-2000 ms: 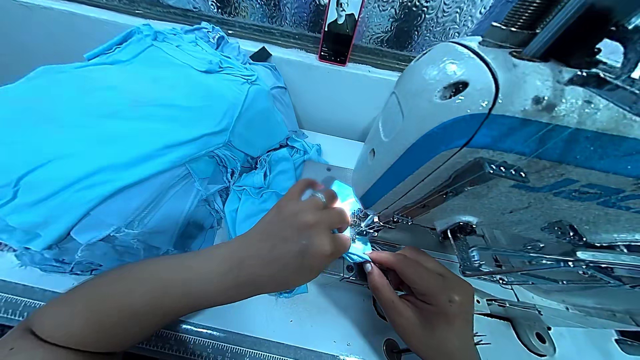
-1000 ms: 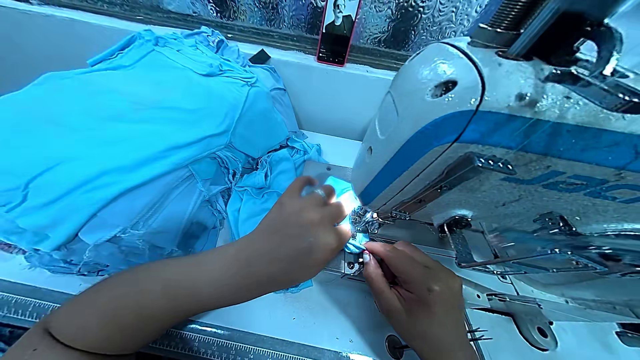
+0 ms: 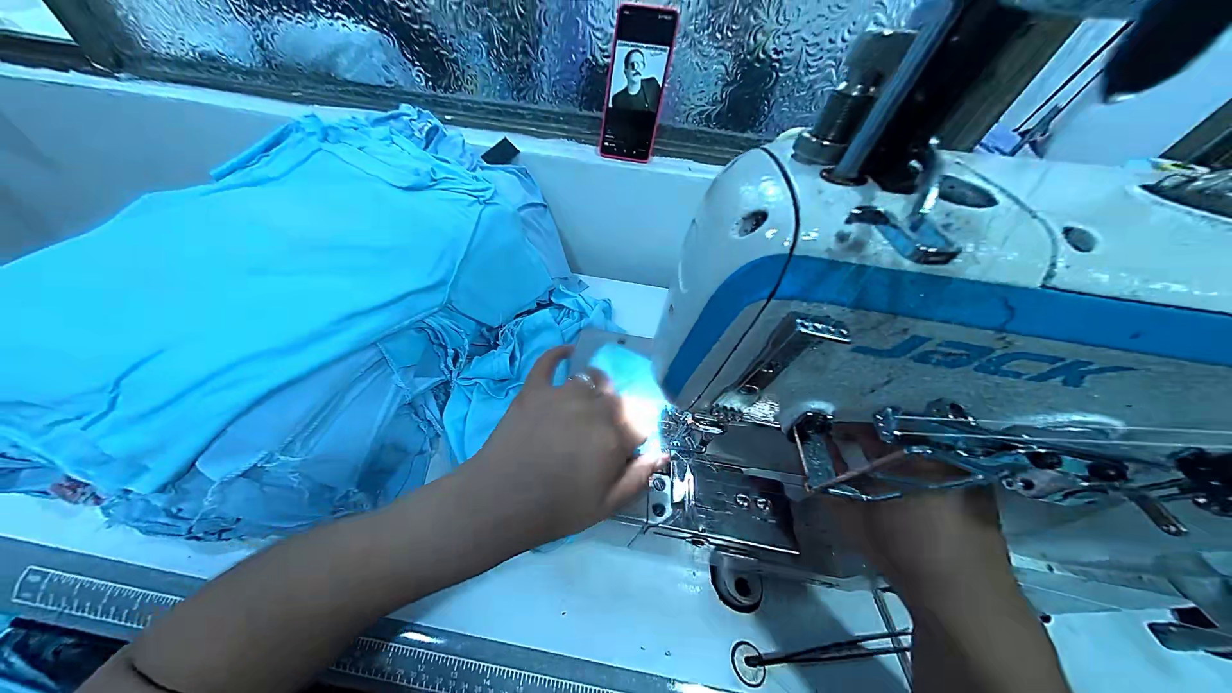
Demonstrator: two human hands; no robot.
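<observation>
My left hand (image 3: 568, 443) lies on light-blue knit fabric (image 3: 525, 371) just left of the needle area of a Jack industrial sewing machine (image 3: 972, 356). Its fingers are bent over the cloth under the machine's bright lamp; whether they pinch it is hidden. My right hand (image 3: 895, 481) is under the machine arm, behind the thread guides, right of the metal needle plate (image 3: 741, 505). Its fingers are mostly covered by the metal parts, so what they touch cannot be seen.
A large heap of light-blue garments (image 3: 289, 250) covers the left of the white table (image 3: 597, 597). A phone with a red edge (image 3: 637, 87) leans against the textured window at the back. Along the front edge runs a ruler (image 3: 433, 664). Tweezers (image 3: 837, 647) lie at the lower right.
My right hand has left the cloth at the needle and moved right, under the machine arm. My left hand remains beside the needle area. The view has shifted slightly.
</observation>
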